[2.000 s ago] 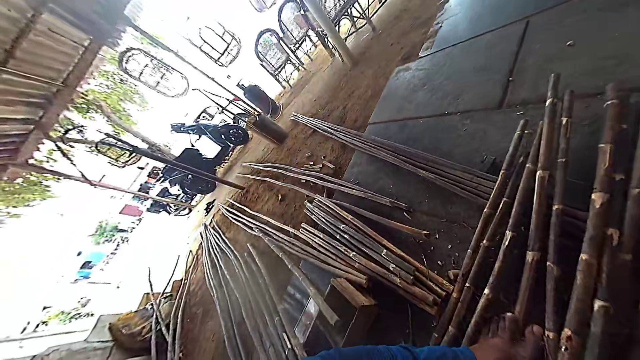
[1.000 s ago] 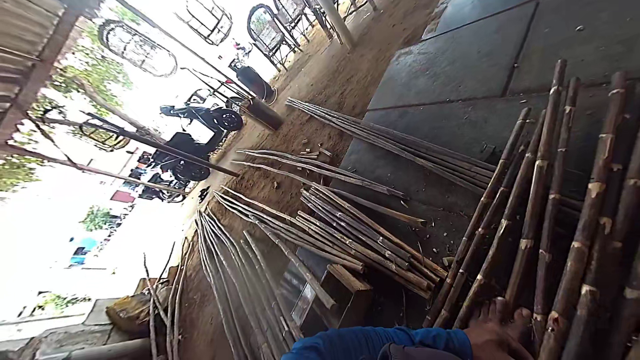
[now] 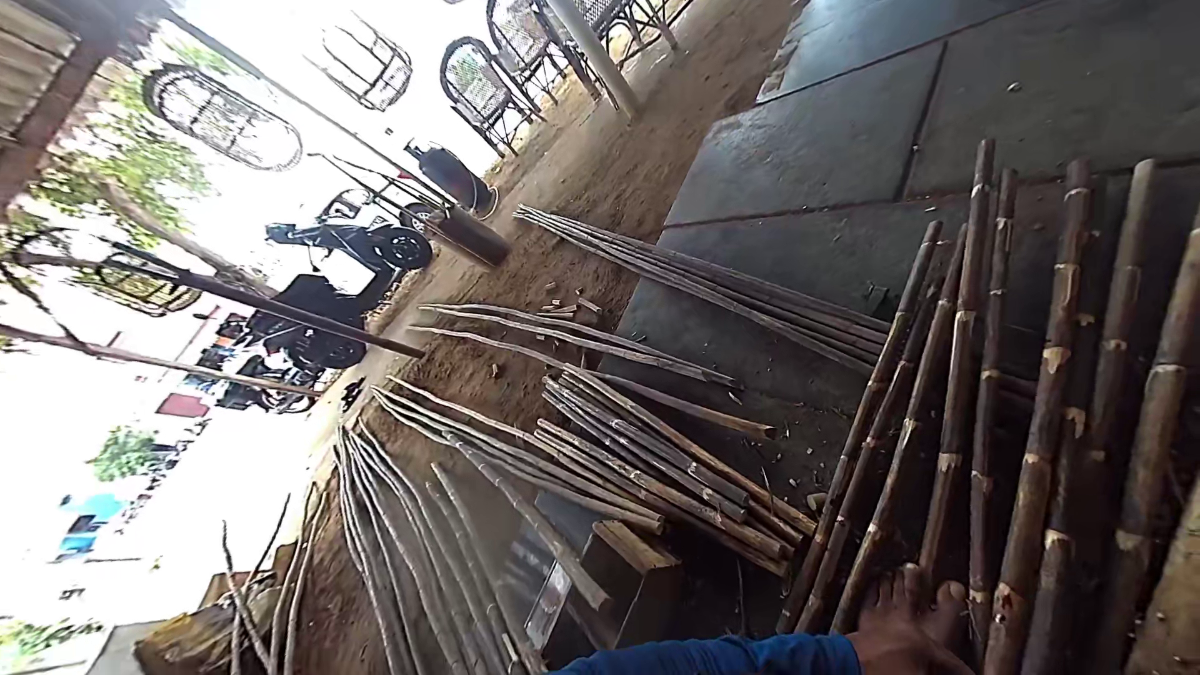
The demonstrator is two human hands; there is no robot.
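Neither my left hand nor my right hand can be made out. A bare foot (image 3: 907, 614) with its toes showing is at the bottom edge, close against thick jointed cane poles (image 3: 956, 403) that fan out on the right. Blue cloth (image 3: 722, 656) reaches toward the foot from the left; whether it is a sleeve or a trouser leg I cannot tell. Left of the foot lies a pile of shorter cane poles (image 3: 656, 469). Thinner, paler canes (image 3: 403, 544) spread further left, and a long bundle of canes (image 3: 694, 281) lies across the slabs.
A wooden block (image 3: 637, 553) stands beneath the cane ends. Dark stone slabs (image 3: 825, 141) border bare soil (image 3: 609, 197). Beyond are woven cane chairs (image 3: 478, 84), a gas cylinder (image 3: 450, 173), a parked scooter (image 3: 347, 253), a post (image 3: 595, 56) and hanging cane frames (image 3: 225, 117).
A dark object seen beside the blue cloth at the bottom edge one second ago no longer shows. The canes lie as before.
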